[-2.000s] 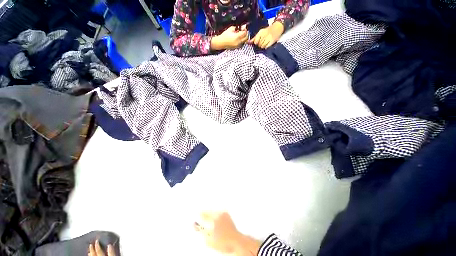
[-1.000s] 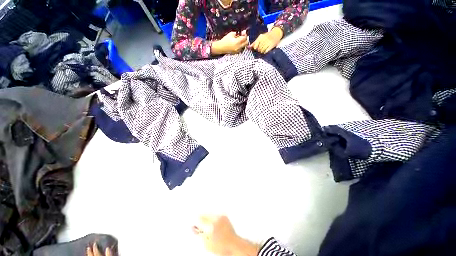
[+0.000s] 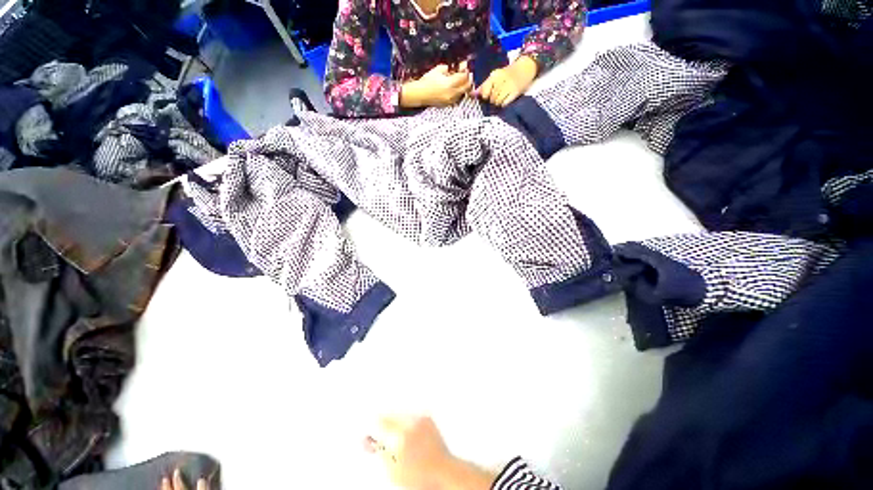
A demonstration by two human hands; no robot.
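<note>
A grey garment piece (image 3: 144, 473) lies at the bottom left edge of the view, mostly cut off. My left hand (image 3: 184, 481) shows only as fingertips on this grey cloth; the rest is below the picture. My right hand (image 3: 414, 452) is over the white table at the bottom middle, overexposed, with its fingers curled. A tiny dark spot shows at its fingertips, but I cannot tell whether it holds something.
Grey garments with orange lines (image 3: 72, 278) lie at left. A navy garment with checked lining (image 3: 412, 182) spreads across the white table (image 3: 479, 383). A dark navy heap (image 3: 766, 392) is at right. A person in a floral top (image 3: 421, 48) works opposite.
The grey piece and my left fingertips sit slightly lower and further left in view. My right hand stays in nearly the same place. The co-worker's fingers have moved slightly.
</note>
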